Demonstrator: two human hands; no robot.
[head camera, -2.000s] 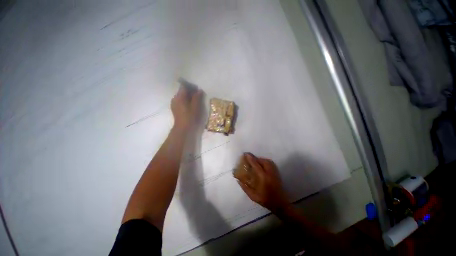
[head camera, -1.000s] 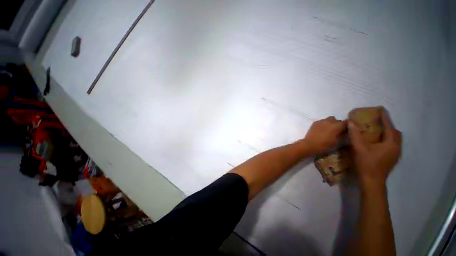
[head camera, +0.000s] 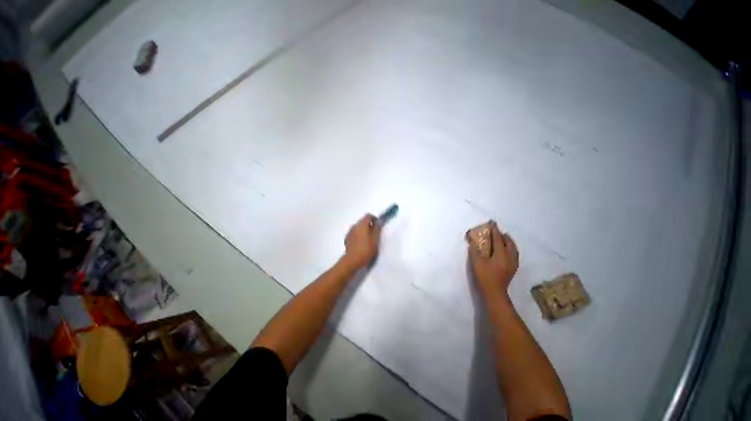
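Note:
The white marker paper (head camera: 329, 164) with faint printed lines covers most of the table. My left hand (head camera: 362, 240) is closed around a small dark teal tool (head camera: 388, 215) whose tip points away over the paper; what it is, I cannot tell. My right hand (head camera: 496, 261) holds a tan taped pattern weight (head camera: 482, 238) on or just above the paper. A second tan taped weight (head camera: 561, 297) lies on the paper to the right of my right hand.
A long wooden strip (head camera: 222, 96) and another weight (head camera: 145, 57) lie on the paper at the far left. Black shears (head camera: 67, 103) lie at the table's left edge. A round stool (head camera: 104, 365) and scraps are lower left. A metal rail (head camera: 710, 329) runs along the right.
My hands have moved apart. My right hand has carried its weight left, away from the resting weight. My left hand has moved left, and its teal tool now shows. The view has shifted.

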